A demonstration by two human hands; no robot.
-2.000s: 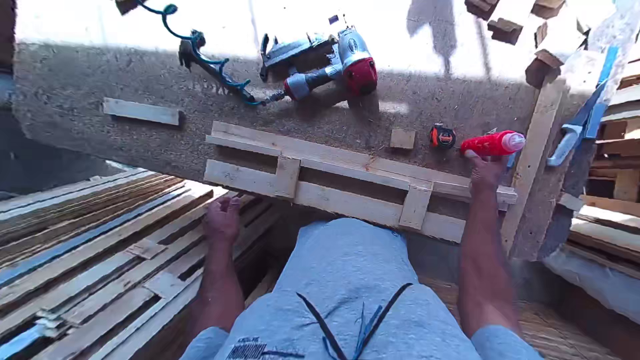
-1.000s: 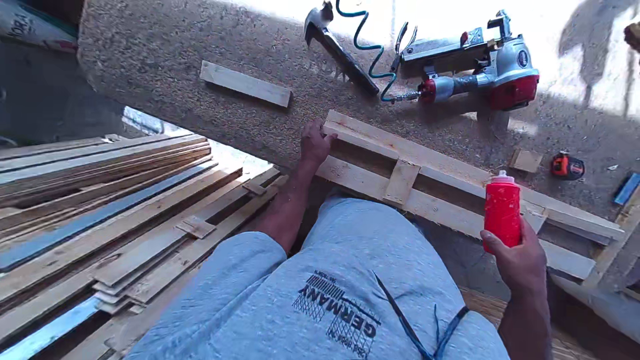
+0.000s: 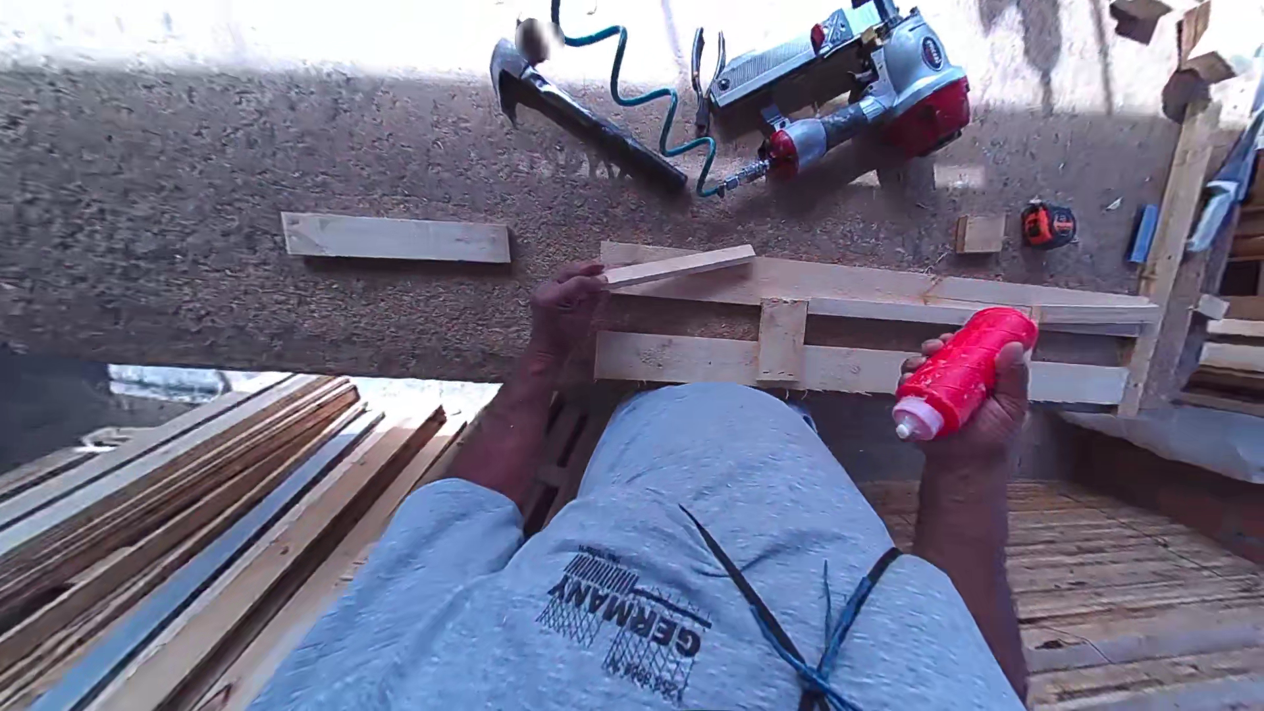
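Note:
My right hand (image 3: 978,395) is closed around a red squeeze bottle (image 3: 963,370), tilted with its pale nozzle pointing down and left. My left hand (image 3: 568,306) grips one end of a short thin wood strip (image 3: 681,267), whose far end lies over the upper rail of a wooden frame (image 3: 859,278). That frame has two long rails joined by a short cross block (image 3: 782,341). It lies along the near edge of the workbench (image 3: 178,168). The right hand is above the frame's lower rail, near its right part.
A claw hammer (image 3: 592,123), a pneumatic nailer (image 3: 869,99) with a coiled teal hose (image 3: 647,97), a loose board (image 3: 395,238), a small wood block (image 3: 981,234) and a tape measure (image 3: 1048,225) lie on the bench. Stacked planks (image 3: 227,553) stand at lower left.
My right hand took the red bottle from the bench, and its nozzle has turned from upward to downward. My left hand moved to the frame's left end and now holds a thin strip.

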